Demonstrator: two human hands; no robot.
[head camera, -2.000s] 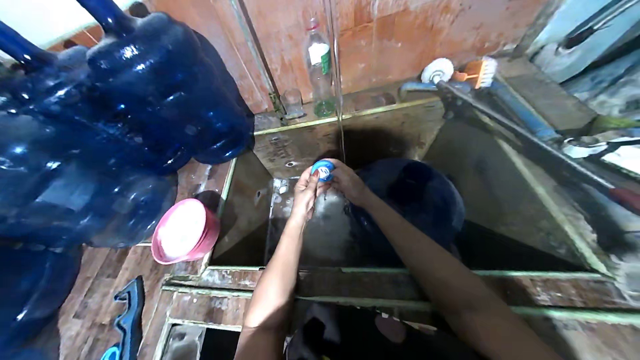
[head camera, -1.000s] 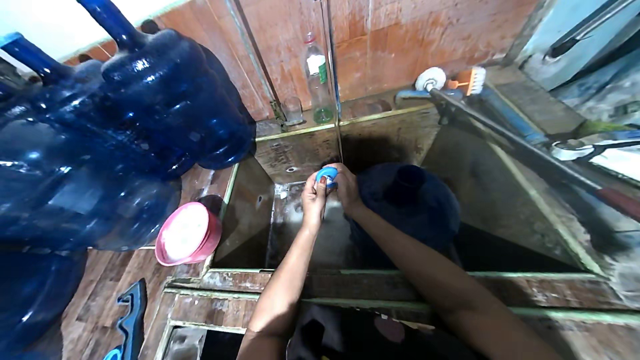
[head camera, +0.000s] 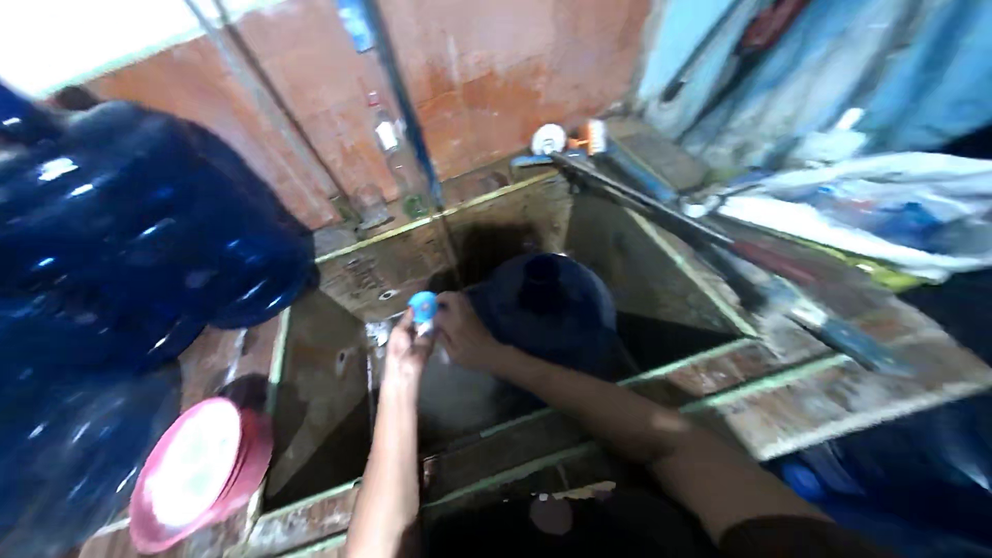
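My left hand (head camera: 409, 341) holds a small blue bottle cap (head camera: 423, 307) upright between its fingers, above a deep tiled basin (head camera: 310, 387). Close on the cap's right side is my right hand (head camera: 463, 329); blur hides whether its fingers touch the cap. Below and to the right, a large blue water jug (head camera: 577, 302) stands in the basin with its dark neck upward. A thin stream or tube comes down behind the hands.
Large blue water jugs (head camera: 155, 225) crowd the left. A pink basin (head camera: 256, 457) sits at the left ledge. A clear plastic bottle (head camera: 399, 159) and brushes (head camera: 593, 137) are on the back ledge. A long-handled tool (head camera: 674, 221) lies across the right rim.
The right hand has opened away from the cap, which was between both hands before and now shows in the left fingers. The view has shifted to the right.
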